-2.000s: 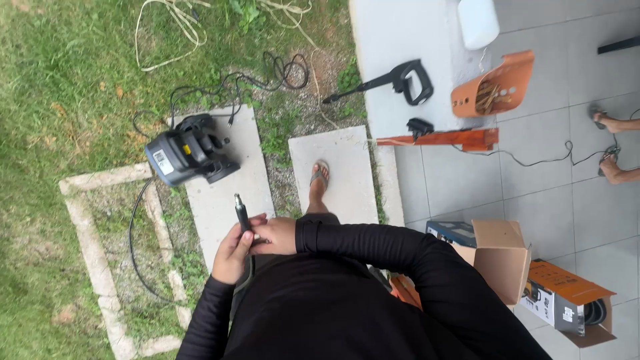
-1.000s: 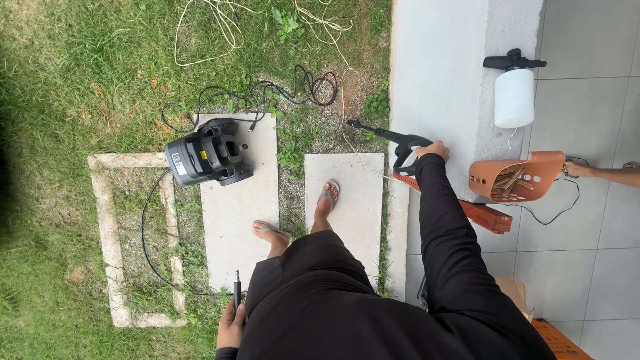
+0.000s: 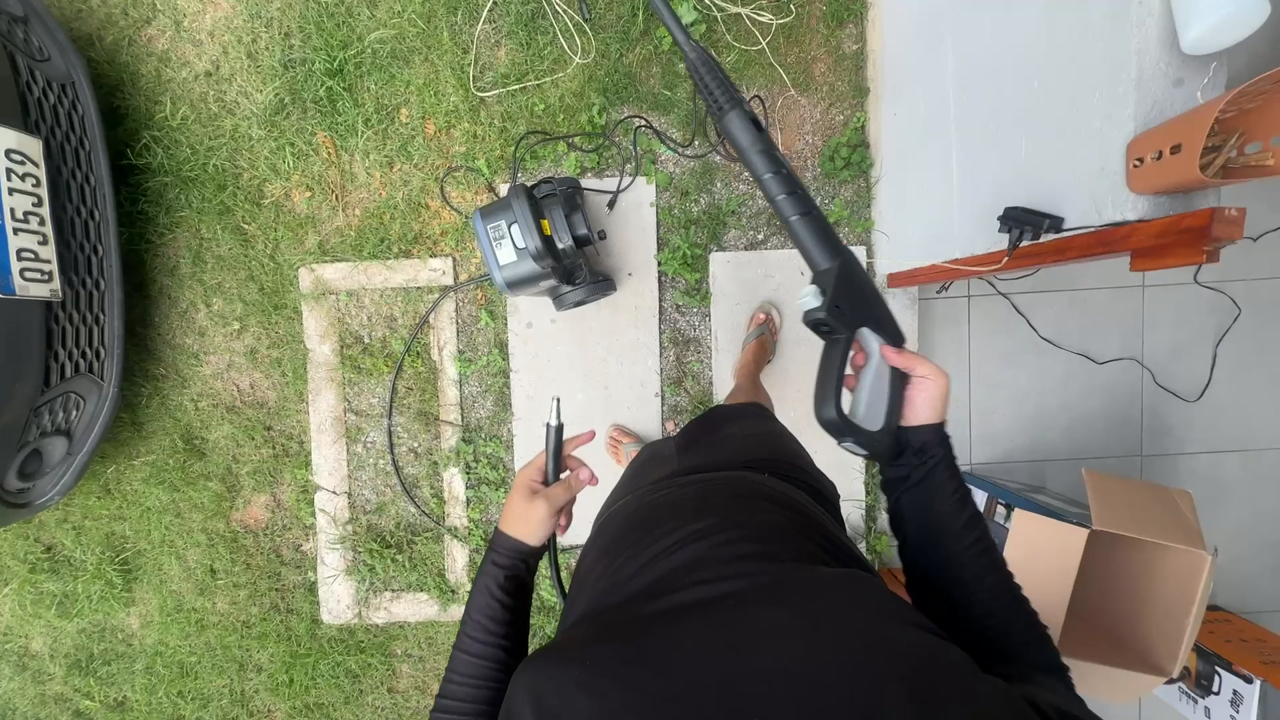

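In my left hand [image 3: 545, 497] is the end of a black high-pressure hose [image 3: 554, 445], its metal tip pointing away from me. My right hand [image 3: 915, 385] grips the handle of a black pressure washer gun [image 3: 800, 210] with a grey trigger; its lance slants up and to the left. Gun and hose end are apart. Beyond my feet, a pressure washer [image 3: 525, 240] with wheels rests on a concrete slab [image 3: 585, 400], a black hose curving from it over the grass and a black power cable lying loosely beside it.
At the right are an open cardboard box [image 3: 1140, 590], a wooden beam [image 3: 1080, 245], a power adapter or socket block [image 3: 1030, 220], a terracotta-coloured planter [image 3: 1165, 150] and a white container [image 3: 1215, 20]. A concrete frame [image 3: 330, 400] lies in the grass. A car's front [image 3: 75, 250] is at the left.
My right hand was with the left at the hose end, then reached the gun lying on the ledge. The gun is now lifted in front of me. A person's arm by the planter is out of view.
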